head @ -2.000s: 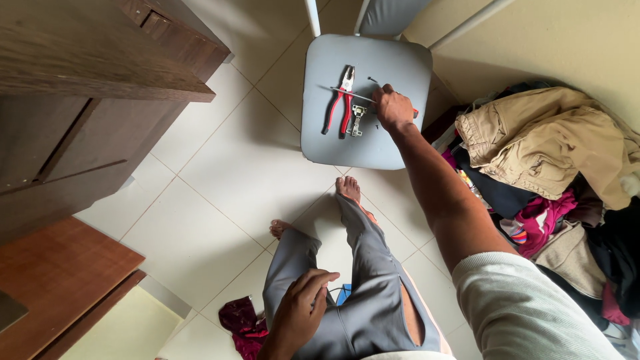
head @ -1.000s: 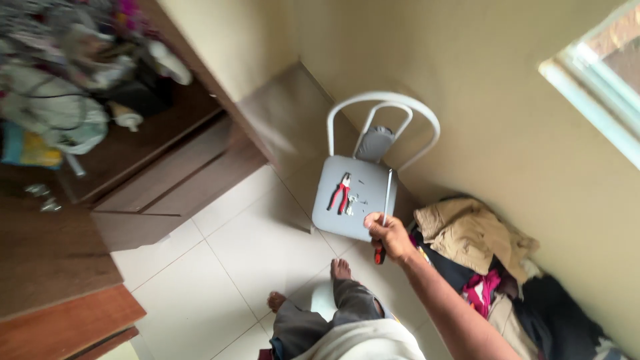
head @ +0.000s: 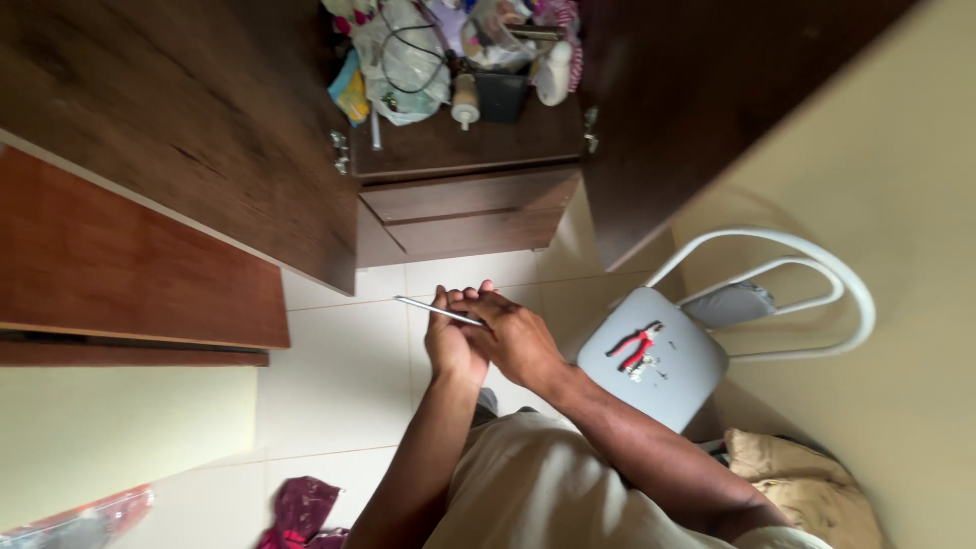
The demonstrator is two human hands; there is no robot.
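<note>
My right hand [head: 512, 335] is closed round a screwdriver [head: 436, 309]; its metal shaft points left across my left palm, and the handle is hidden in the hand. My left hand [head: 456, 343] lies palm up against the right hand, under the shaft. Whether its fingers grip anything cannot be told. To the right, red-handled pliers [head: 637, 345] lie on the grey seat of a chair [head: 686, 389], beside a metal hinge [head: 637, 369] and small loose screws.
Two dark wooden doors [head: 191, 137] [head: 701, 99] stand wide on a cabinet holding bags and bottles [head: 465, 103]. Metal hinges [head: 340, 152] [head: 591, 130] show at its sides. Reddish-brown furniture [head: 130, 267] is at left. Clothes lie on the floor [head: 301, 511] and at lower right [head: 808, 480].
The view has swung from the chair to the cabinet. My right hand, raised with the screwdriver over the chair a second ago, is now against my left hand in front of my body.
</note>
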